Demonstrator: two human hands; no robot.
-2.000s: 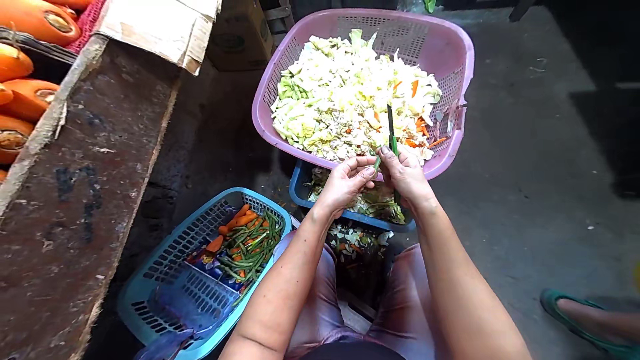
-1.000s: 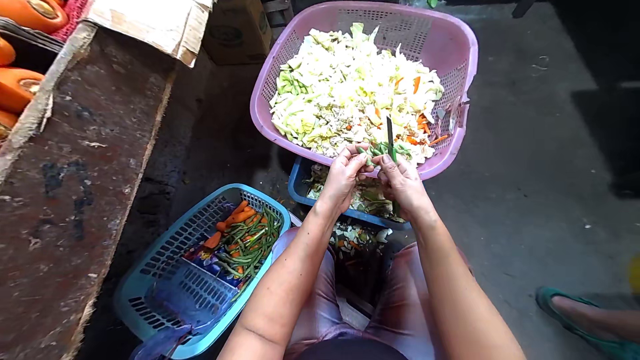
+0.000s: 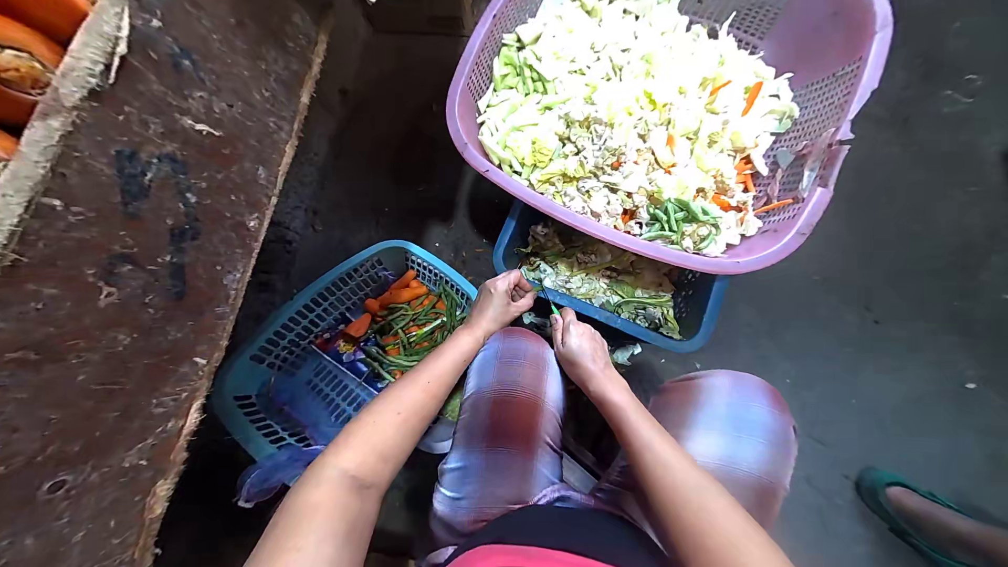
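Note:
My right hand is closed on a green-handled knife, its thin dark blade pointing up and left. My left hand pinches a small green piece, perhaps a bean end, beside the blade. Both hands are above the near left edge of a blue basket of leafy trimmings. Beyond them, a pink plastic basket holds shredded cabbage, carrot strips and a small heap of cut green beans. At lower left, a light blue basket holds whole carrots and long green beans.
A dark wooden board runs along the left side, with large carrots beyond its edge. Another person's foot in a green sandal is at lower right. A cardboard box stands at the top.
Both hands have moved from the pink basket's near rim toward me and left, over the blue trimmings basket. Cut green beans now show in the pink basket where the hands were. The view has shifted.

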